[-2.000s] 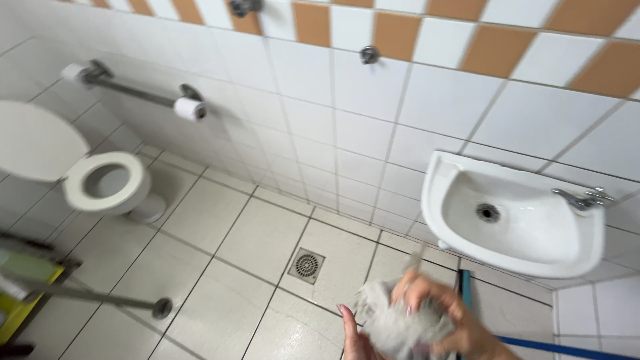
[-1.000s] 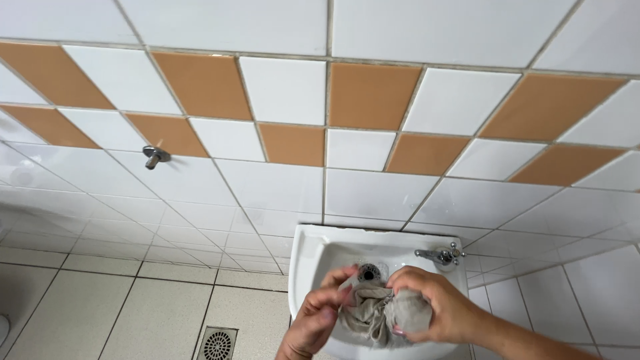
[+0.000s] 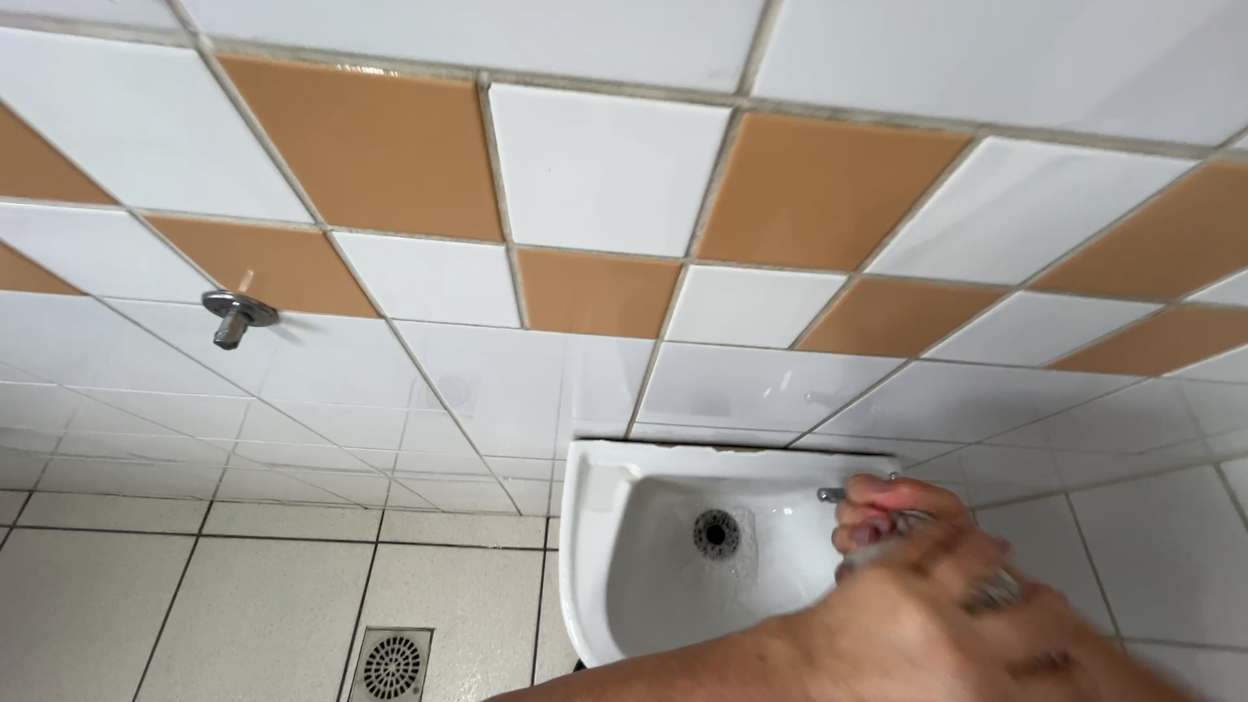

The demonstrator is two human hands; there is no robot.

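At the right end of the white washbasin (image 3: 595, 585), my two hands are close together and partly overlap. My left hand (image 3: 907, 614) reaches across from the lower left, blurred, with its fingers closed over a crumpled grey cloth (image 3: 993, 591). My right hand (image 3: 907, 502) grips the cloth just beyond it, beside the metal tap (image 3: 831, 494). Only small parts of the cloth show between the fingers. The hands hide most of the tap. Wet traces lie near the basin's drain (image 3: 717, 534).
A chrome wall fitting (image 3: 234, 317) sticks out of the tiled wall on the left. A square floor drain (image 3: 392, 665) is set in the pale floor tiles, left of the basin. White and orange-brown tiles cover the wall behind the basin.
Both hands have moved from over the basin's bowl to its right end by the tap, with the cloth now bunched tightly. Two seconds ago they held it in front of the basin.
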